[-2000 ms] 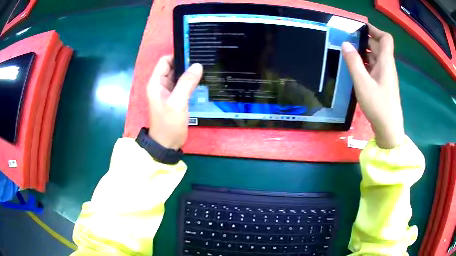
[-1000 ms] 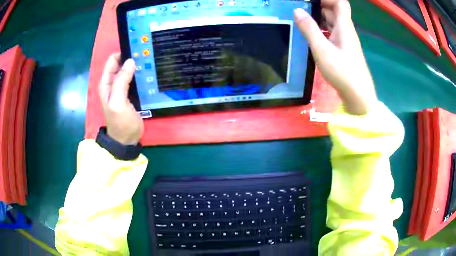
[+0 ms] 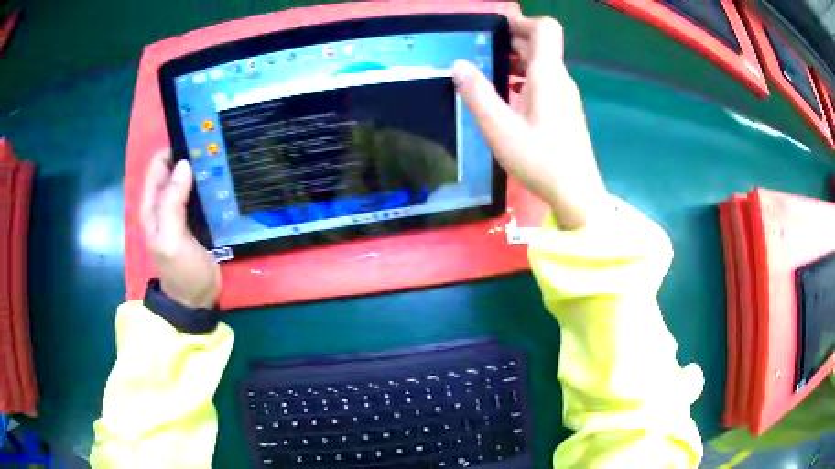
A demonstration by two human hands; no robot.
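A black-framed tablet (image 3: 339, 137) is held over a red foam pad (image 3: 366, 267), slightly tilted. Its lit screen shows a black test window (image 3: 339, 142) on a blue desktop. My left hand (image 3: 178, 234) grips its left edge, thumb on the frame, other fingers partly hidden. My right hand (image 3: 540, 128) grips its upper right edge, thumb over the screen's right side, fingers behind the edge. A small white label (image 3: 221, 254) sits at the tablet's lower left corner. A black keyboard (image 3: 389, 412) lies apart, nearest me, cut off by the bottom edge.
Stacked red foam pads stand at the left (image 3: 16, 293) and at the right (image 3: 743, 311), the right stack bearing a dark tablet (image 3: 815, 316). More tablets on red pads lie at the upper right. The surface (image 3: 641, 156) is shiny green.
The whole view has shifted, so tablet, pad and keyboard appear further left. The test window now appears smaller than at first, with desktop icons showing around it. Both hands keep their grip.
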